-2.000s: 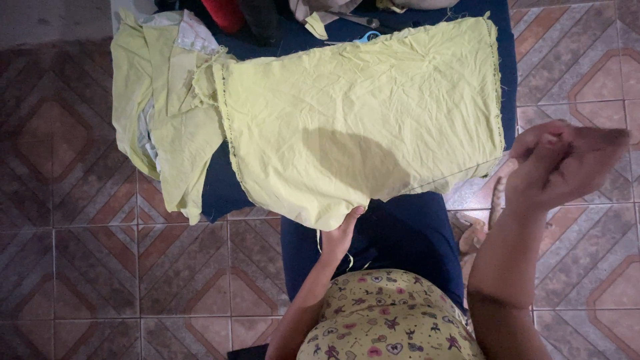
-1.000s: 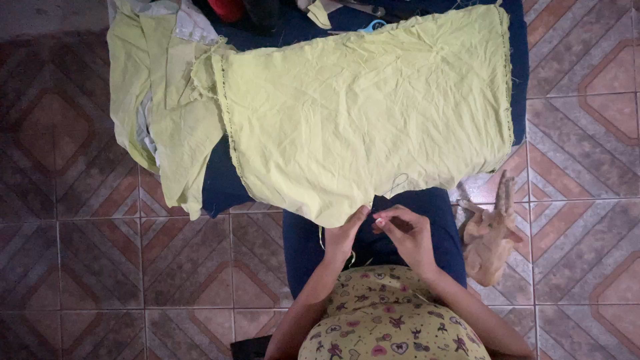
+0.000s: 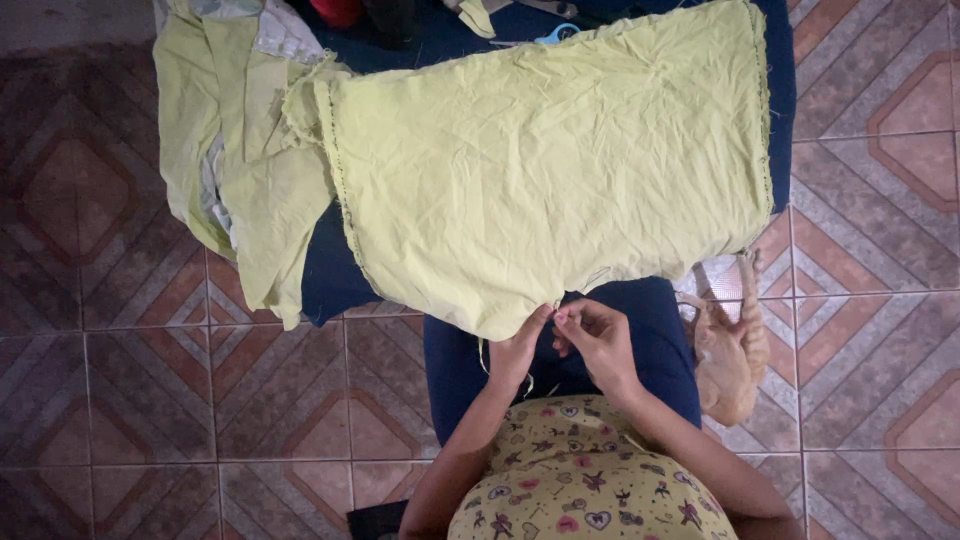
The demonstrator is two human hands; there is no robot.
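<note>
A wrinkled yellow-green cloth lies spread over a dark blue covered surface, with dark stitches along its left and right edges. At its lower edge, my left hand pinches the fabric between thumb and fingers. My right hand meets it there, thumb and fingertips closed together at the cloth's edge; a needle is too small to make out between them. A loop of dark thread lies on the cloth just above my right hand. A thin yellowish strip hangs beside my left hand.
Bunched yellow-green fabric hangs at the left. Blue-handled scissors lie beyond the cloth's top edge, near a red item. An orange cat lies on the tiled floor to the right of my lap.
My right hand, far out to the right with a taut thread two seconds ago, came back to the cloth's lower edge beside my left hand. The cat has shifted its pose.
</note>
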